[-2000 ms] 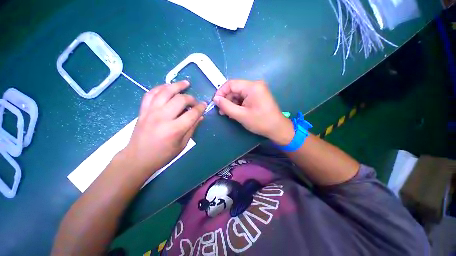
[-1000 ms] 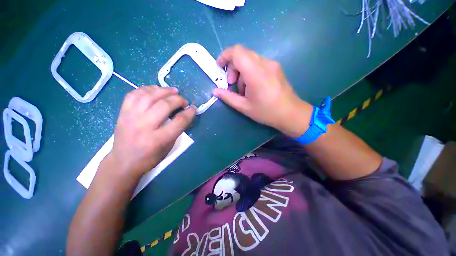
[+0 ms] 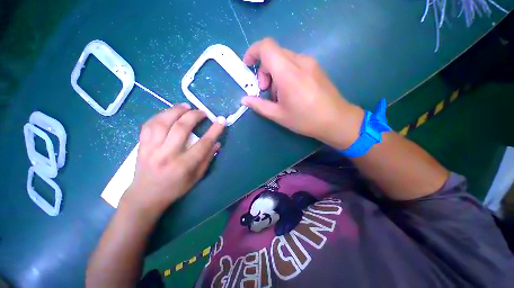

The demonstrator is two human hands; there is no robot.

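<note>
A white plastic frame (image 3: 228, 62) lies on the dark green bench in front of me, its wide side with small holes toward the upper right. My right hand (image 3: 290, 93) grips its right corner between thumb and fingers. My left hand (image 3: 174, 149) is at its lower edge, a fingertip pressing on the rim and other fingers beside its left side. A thin line runs up from the right corner. A cream sheet (image 3: 122, 179) lies partly under my left hand. I cannot tell if a small piece is in my fingertips.
Another white frame (image 3: 127, 70) lies to the left, with a thin white lead (image 3: 153, 94) reaching toward my left hand. Several overlapping frames (image 3: 61, 138) lie at far left. Pale strands (image 3: 465, 8) are at the top right. A white sheet edge shows at the top. White specks dot the bench.
The view has shifted. My right hand has moved from the lower edge up to the frame's right corner. My left fingertips have come onto the lower rim, and more of the frame shows.
</note>
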